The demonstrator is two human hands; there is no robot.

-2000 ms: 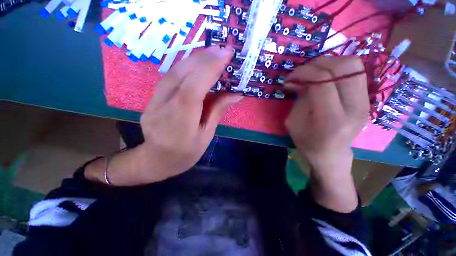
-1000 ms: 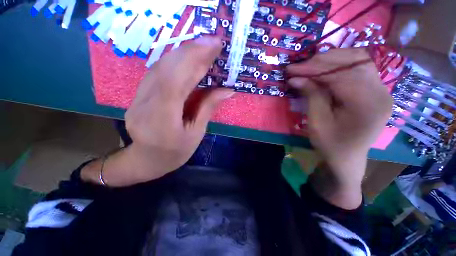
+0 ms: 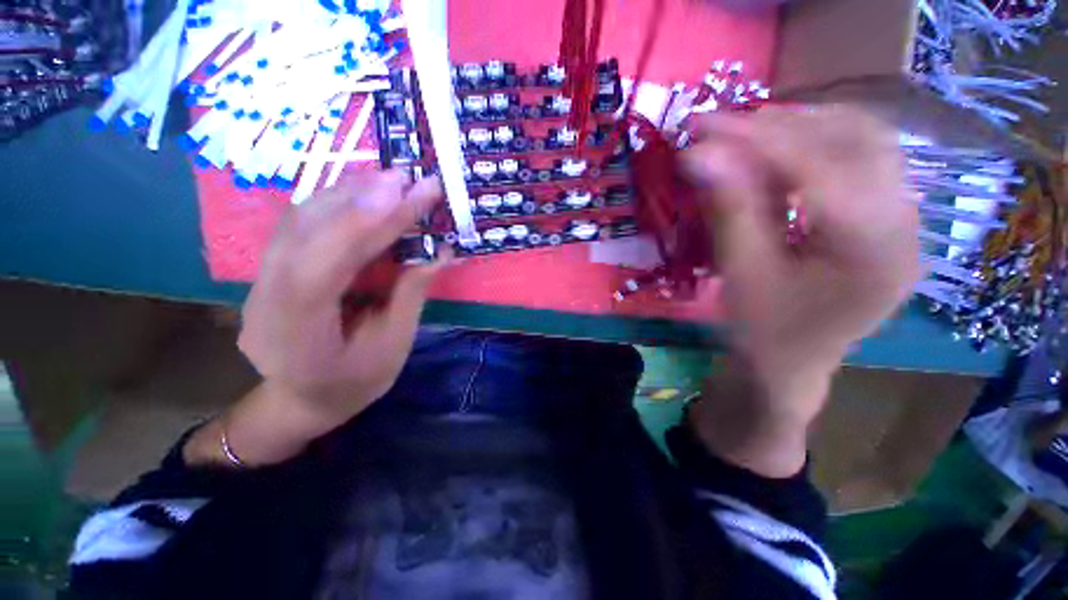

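The black circuit board panel (image 3: 515,203) lies on the pinkish-red mat (image 3: 533,281), with rows of small silver and white parts. White flat ribbon cables (image 3: 436,117) run up from its left part. Several red leads (image 3: 576,59) lie across its upper right. My left hand (image 3: 340,293) is at the panel's lower left end, thumb and fingers on its edge. My right hand (image 3: 808,234) is blurred, right of the panel. A blurred red wire bundle (image 3: 665,188) is at its fingertips, and a small white piece shows against the fingers. Its exact grip is hard to see.
Loose blue-tipped ribbon cables (image 3: 275,100) lie left of the panel. Red leads' white ends (image 3: 726,88) lie on the right. Boards with cables attached (image 3: 960,223) are at far right. More dark boards (image 3: 47,70) are at upper left. Cardboard (image 3: 843,53) stands behind the mat's right side.
The view has shifted. The panel and my left hand appear further left. My right hand has moved away from the panel's right edge. The red bundle now shows beside it, and more red leads cross the panel.
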